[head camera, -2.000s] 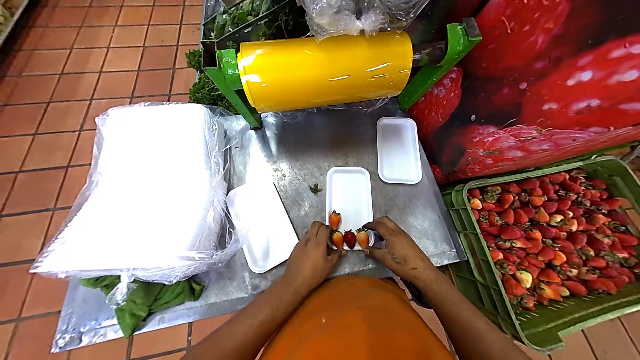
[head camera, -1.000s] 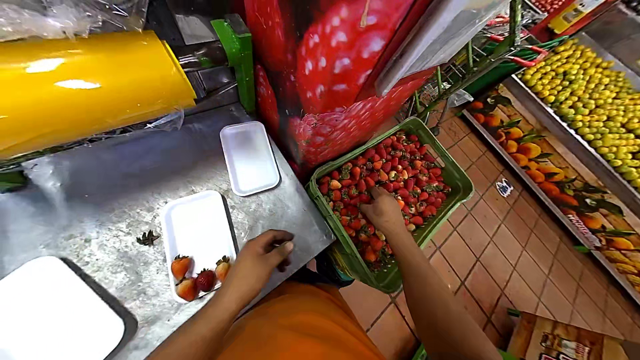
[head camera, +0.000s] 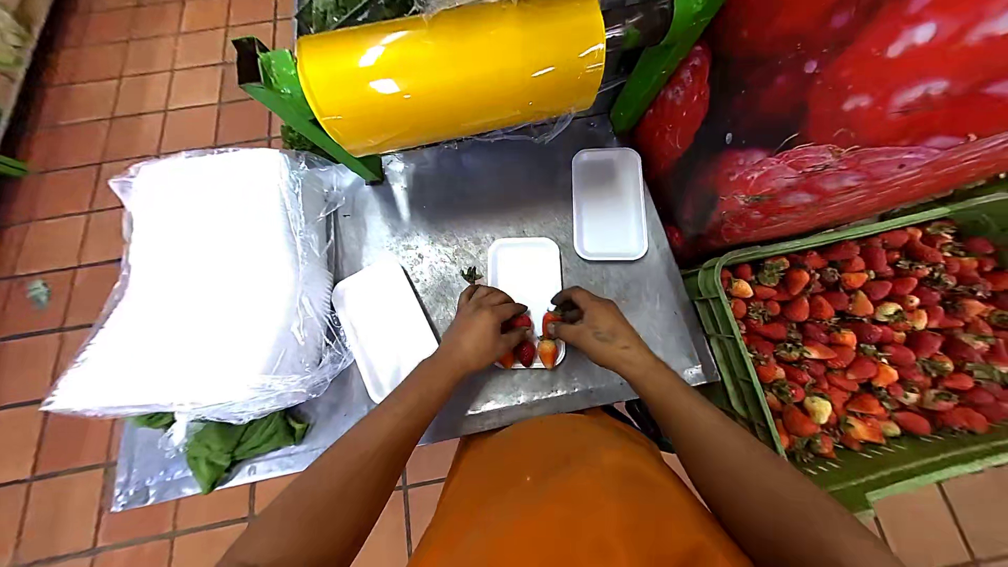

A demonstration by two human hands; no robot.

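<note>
A white foam tray [head camera: 524, 264] lies on the metal table, with several strawberries [head camera: 547, 353] at its near end. My left hand [head camera: 482, 327] holds a red strawberry [head camera: 518, 321] in its fingertips over the tray's left side. Across from it, my right hand [head camera: 594, 327] grips another strawberry [head camera: 550, 319] by the tray's right edge. The fingers partly cover the fruit. A green strawberry cap [head camera: 471, 275] rests on the metal just left of the tray.
An empty foam tray [head camera: 609, 205] is at back right, and more white trays [head camera: 386, 327] lie left. A bagged white stack [head camera: 213, 283] is farther left. A yellow film roll [head camera: 453, 75] on green brackets spans the back. A green crate [head camera: 744, 378] of strawberries stands right.
My right hand was in the strawberry crate one second ago and is now at the tray with a strawberry. My left hand is back over the tray, also holding one. The view has swung back left.
</note>
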